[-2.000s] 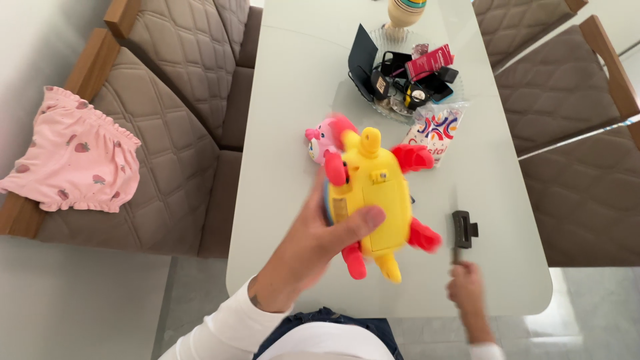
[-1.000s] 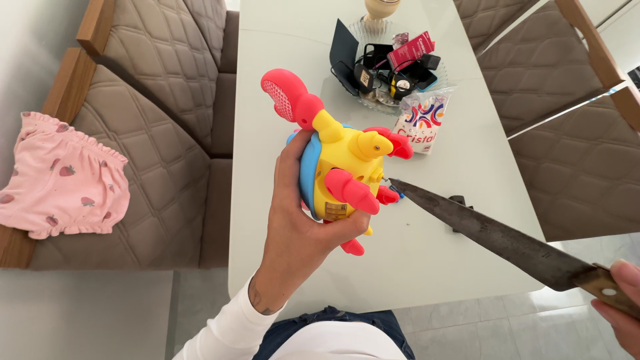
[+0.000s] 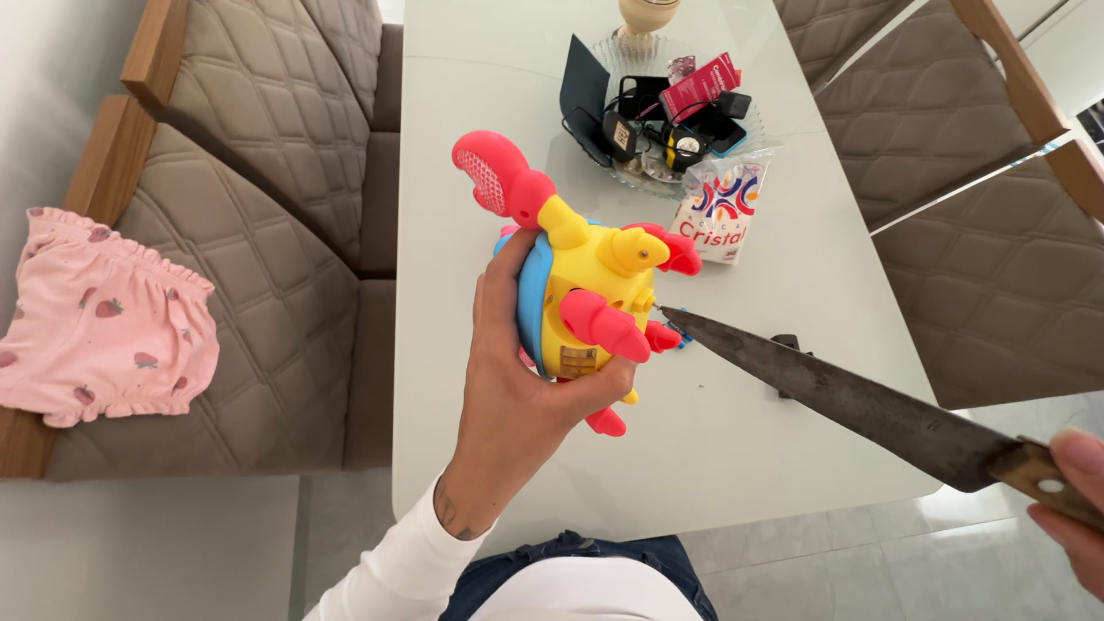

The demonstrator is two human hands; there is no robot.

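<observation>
My left hand (image 3: 526, 371) is closed around a plastic toy crab (image 3: 595, 267) with a yellow body, a blue shell and red claws and legs, held above the table on its side. At the right edge, my right hand (image 3: 1078, 500) grips the wooden handle of a large kitchen knife (image 3: 828, 388). The blade points left, its tip at a small yellow knob on the toy's body, where a bit of metal shows. Below the blade, partly hidden by it, a small black object (image 3: 787, 345) lies on the table. Something small and blue shows behind the tip.
A glass bowl (image 3: 755, 129) holding cables, a red box and black items stands on the pale table (image 3: 690, 483). Beside it lies a bag of sugar (image 3: 723, 207). Quilted chairs (image 3: 259, 310) flank both sides; pink shorts (image 3: 112, 319) hang over one at left.
The toy has been turned onto its side in my left hand. My right hand has moved right from over the table, and the knife tip has come to the toy. A pink toy earlier showed behind.
</observation>
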